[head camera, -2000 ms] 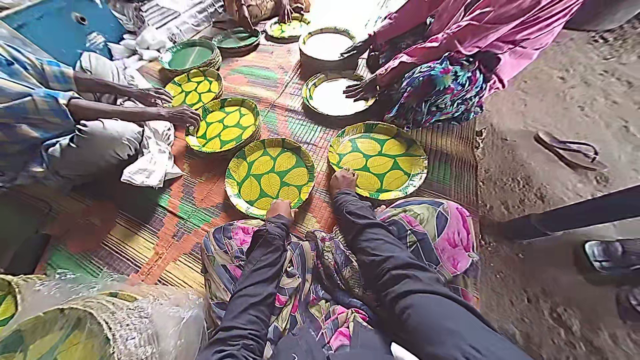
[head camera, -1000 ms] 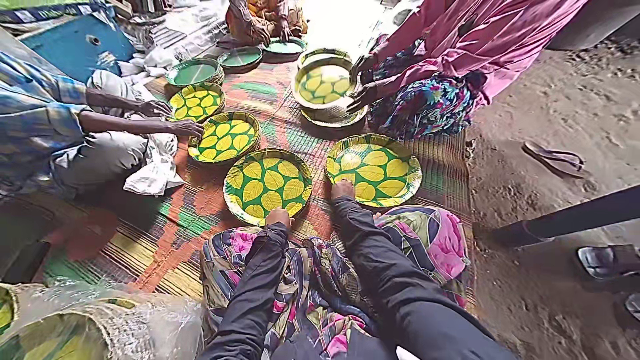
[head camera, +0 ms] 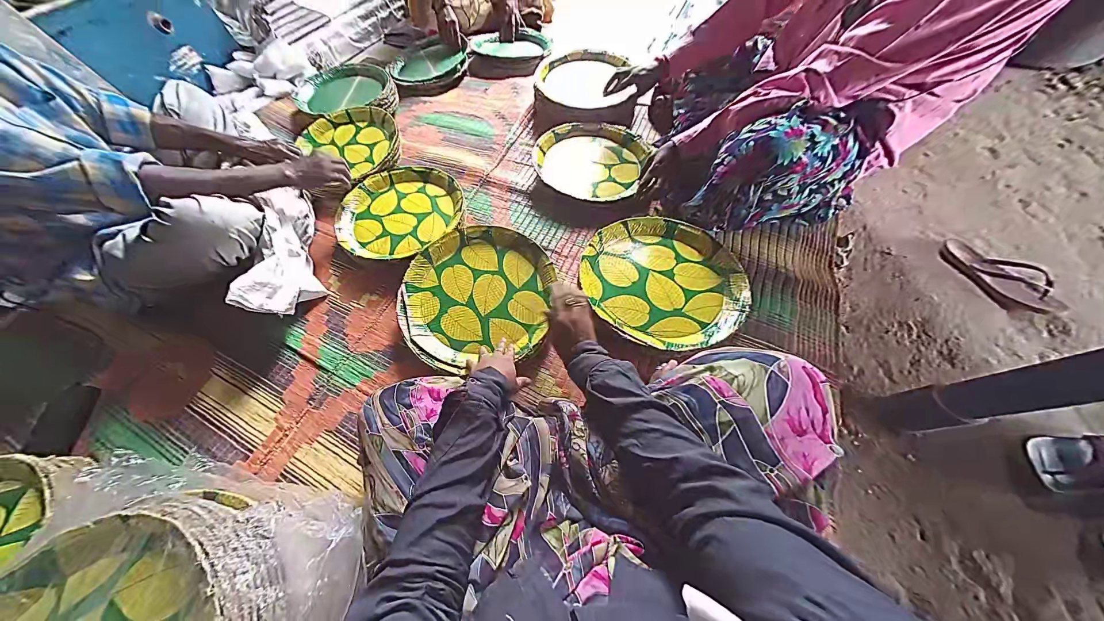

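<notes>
A stack of round plates with yellow leaves on green (head camera: pixel 485 293) lies in front of my knees, its rims slightly offset. My left hand (head camera: pixel 498 364) is at the near rim, fingers on the edge and thumb apart. My right hand (head camera: pixel 571 317) is at the right rim of that stack, in the gap beside a second leaf-patterned round plate (head camera: pixel 664 283); its fingertips are partly hidden. This second plate lies to the right with neither hand clearly on it. Whether more plates are under it, I cannot tell.
A co-worker's hands touch leaf-patterned plate stacks (head camera: pixel 400 213) at left; another co-worker's hands are at bright plate stacks (head camera: pixel 592 162) at right. Green plates (head camera: pixel 345 90) stand farther back on the woven mat (head camera: pixel 233 414). Plastic-wrapped plates (head camera: pixel 112 569) lie lower left, a sandal (head camera: pixel 1000 274) right.
My right hand has moved left, from the near rim of the right plate to the right rim of the left stack. The left stack's rims now show offset. The right co-worker's hands have moved.
</notes>
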